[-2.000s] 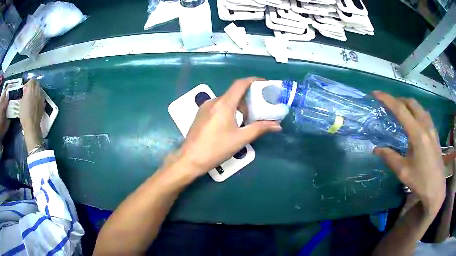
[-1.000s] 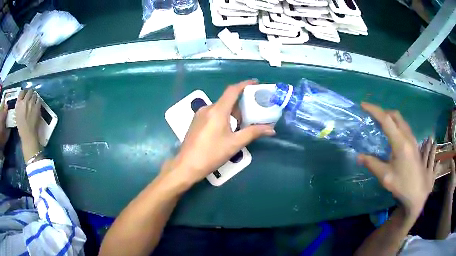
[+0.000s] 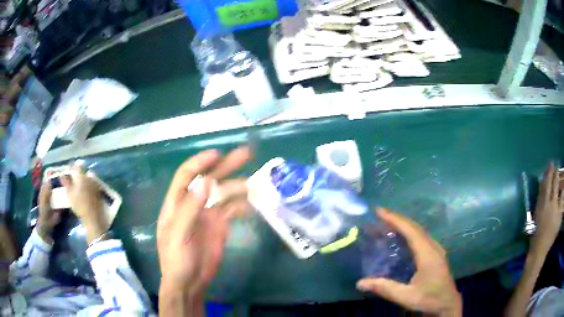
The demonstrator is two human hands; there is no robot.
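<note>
The clear bluish refill bottle [image 3: 328, 213] is tilted, its blue neck pointing up-left, over a white cover [image 3: 266, 192]. My right hand [image 3: 427, 266] is closed around its lower part. My left hand [image 3: 198, 229] is raised left of the bottle neck, with a small white piece, which looks like the bottle cap [image 3: 212, 191], between its fingers; blur hides the exact grip. The white square dispenser [image 3: 340, 162] stands on the bench behind the bottle, its top hole showing and no hand on it. The bottle partly hides the cover.
A pale rail [image 3: 185, 129] crosses behind. Beyond it are stacked covers [image 3: 365, 46], a second dispenser [image 3: 253, 93], a blue bin [image 3: 207, 15] and a white bag [image 3: 105, 99]. A thin metal-ended tube [image 3: 527, 204] lies right. Neighbours' hands are at left [image 3: 83, 198] and right [image 3: 547, 204].
My left hand has let go of the dispenser and moved left. The bottle has left the dispenser's hole and moved left and nearer, held by my right hand. The camera view has shifted.
</note>
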